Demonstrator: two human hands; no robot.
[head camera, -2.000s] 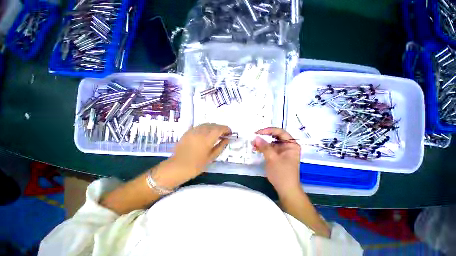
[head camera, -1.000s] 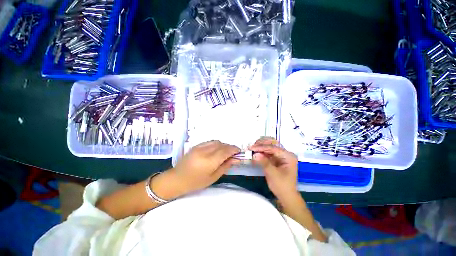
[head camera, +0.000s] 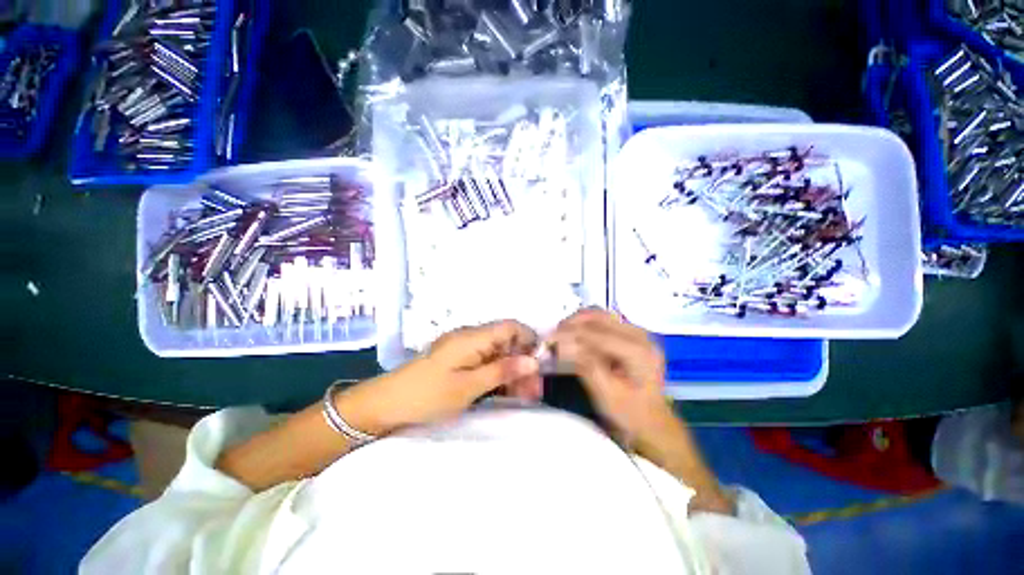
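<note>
My left hand and my right hand meet at the near edge of the centre tray. Their fingertips close around a small whitish piece, mostly hidden and blurred, so its parts cannot be told. The centre tray holds bright white sleeves and silver tubes. The left tray holds assembled pieces, some with white ends in a row. The right tray holds thin stems with black collars.
A clear bag of silver tubes lies behind the centre tray. Blue bins of silver pieces stand at back left and right. Stacked blue and white trays sit under the right tray. A dark flat phone lies behind the left tray.
My hands were apart two seconds ago, with a stem in the right; they have come together and moved nearer my body. The piece is now more hidden. The whole view has shifted slightly.
</note>
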